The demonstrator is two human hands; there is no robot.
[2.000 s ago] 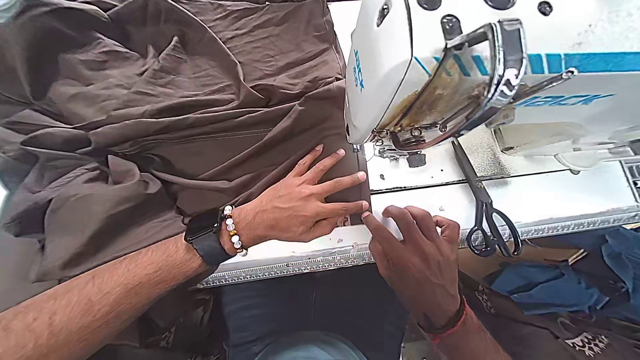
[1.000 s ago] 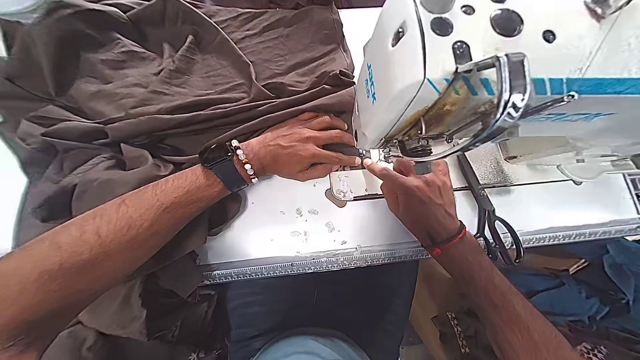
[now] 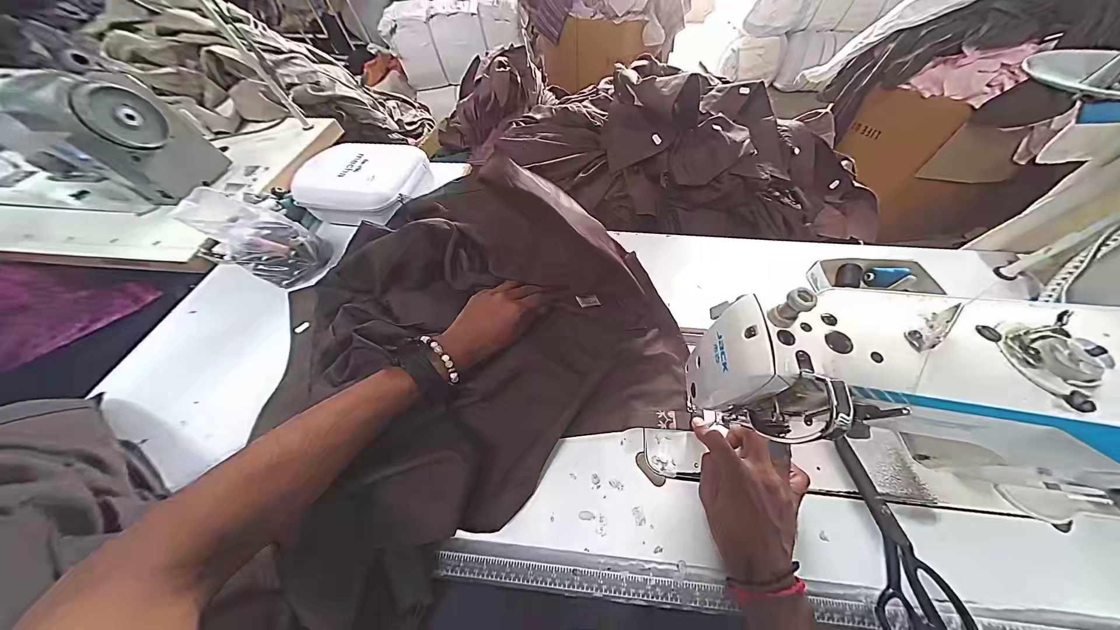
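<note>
My left hand (image 3: 503, 324) lies on the dark brown cloth (image 3: 525, 402), its fingers partly lost among the folds. The cloth spreads over the white sewing table, and its right edge reaches the needle area of the Jack sewing machine (image 3: 744, 350). Beside the presser foot, my right hand (image 3: 748, 481) has its thumb and index finger at the cloth's edge; whether they pinch it is unclear. A small dark object shows between the fingers of that hand, too hidden to name. Black-handled scissors (image 3: 901, 542) rest on the table right of my right hand.
A measuring tape (image 3: 577, 576) runs along the table's front edge. A white case (image 3: 360, 182) and a clear plastic bag (image 3: 262, 241) stand at the back left. Behind the table is a heap of brown garments (image 3: 665, 149). A tray (image 3: 875, 276) with thread spools sits behind the machine.
My left hand has left the needle area and moved away leftward onto the cloth. My right hand stays near the presser foot. The view has tilted up.
</note>
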